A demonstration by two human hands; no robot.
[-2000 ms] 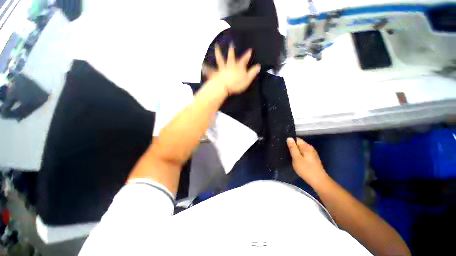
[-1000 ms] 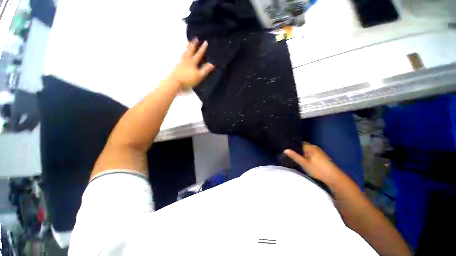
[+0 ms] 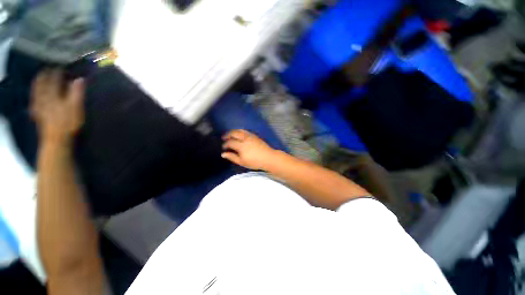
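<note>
A large black fabric panel [image 3: 132,138] lies across the white table's left part and runs down over my lap. My left hand [image 3: 57,103] is at the far left, blurred, spread on top of the black cloth. My right hand [image 3: 246,150] is near the right end of the cloth, above my jeans, with fingers slightly curled; whether it pinches the cloth edge is unclear. Small yellowish and metal parts [image 3: 106,56] show blurred at the cloth's upper edge.
The white machine table's corner [image 3: 190,109] juts towards my lap. Blue crates [image 3: 322,46] stand on the floor at the upper right, with black cloth [image 3: 409,118] over them. Scraps litter the floor. My jeans show below the table edge.
The view has swung right, bringing the crates and floor into the middle. My left hand is still on the cloth, now at the far left. My right hand's fingers look less closed.
</note>
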